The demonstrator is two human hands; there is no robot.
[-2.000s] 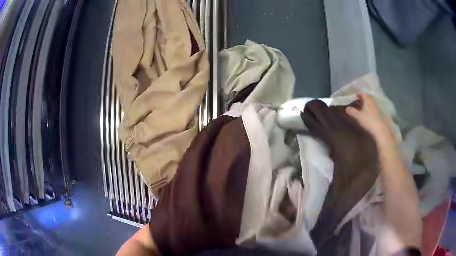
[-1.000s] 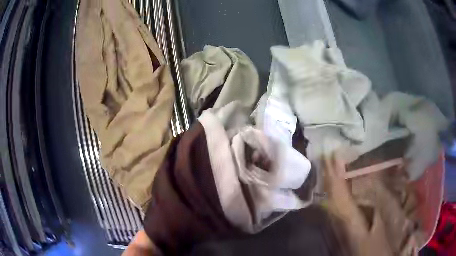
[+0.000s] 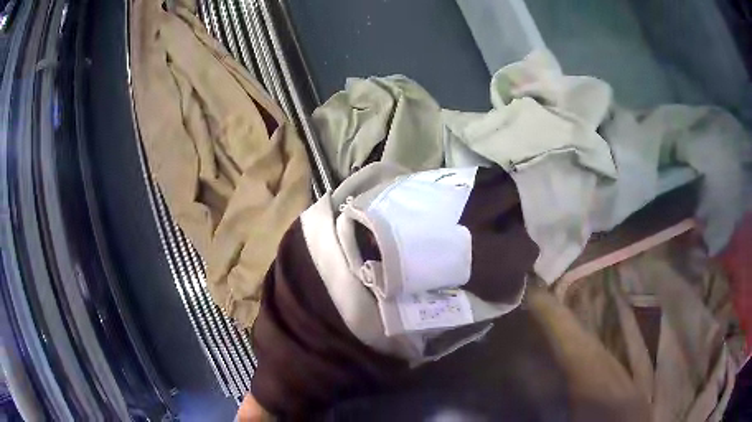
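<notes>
A dark brown curtain (image 3: 301, 338) lies bunched at the bottom middle. Its pale border (image 3: 326, 264) curls around a white folded strip (image 3: 429, 239). A white label (image 3: 433, 311) with small print lies at the lower end of this strip. My left hand (image 3: 251, 409) shows only as a sliver of skin at the bottom edge, beside the brown cloth; its fingers are hidden. My right hand (image 3: 548, 317) is a blur at the brown curtain's lower right side, with the forearm running to the bottom edge; its fingers cannot be made out.
A tan curtain (image 3: 218, 189) lies on a frame of metal rods (image 3: 247, 41) at left. Sage-coloured cloth (image 3: 400, 115) and cream cloth (image 3: 569, 157) lie behind the brown one. An orange-pink bin (image 3: 738, 264) with tan-brown cloth (image 3: 676, 305) stands at right. More rods curve along the far left.
My right hand has come down and inward from the upper right. The cream cloth now lies bunched behind the brown curtain. The white strip and label have turned into clear view.
</notes>
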